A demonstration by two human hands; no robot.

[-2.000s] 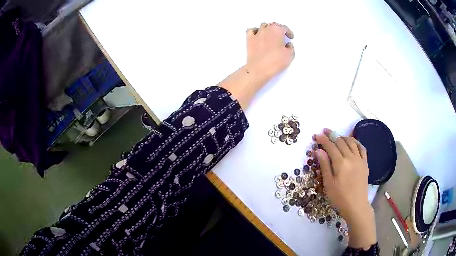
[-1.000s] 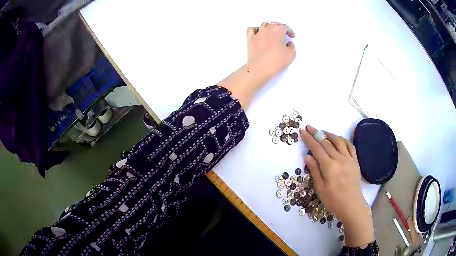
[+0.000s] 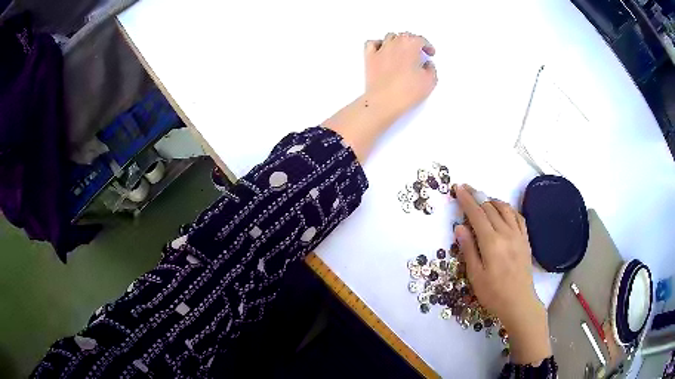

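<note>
My right hand (image 3: 502,259) is palm down, fingers spread a little, over loose buttons. Its index fingertip touches a brown button beside a small group of pale and brown buttons (image 3: 425,189). A larger loose pile of brown, dark and pale buttons (image 3: 442,285) lies below, partly hidden under the hand. My left hand (image 3: 401,72) rests on the white table in a loose fist; nothing shows in it. A round navy dish (image 3: 555,223) lies right of my right hand.
A grey-beige mat (image 3: 585,259) holds a red pencil (image 3: 588,312), a white stick (image 3: 593,343) and a round navy-rimmed container (image 3: 633,303). A yellow measuring strip (image 3: 363,312) runs along the near table edge. A white sheet (image 3: 559,122) lies beyond the dish. Dark purple cloth (image 3: 33,141) hangs at far left.
My right hand has moved up and left from the large pile to the small group. The small group's buttons have spread and shifted. My left hand has stayed put.
</note>
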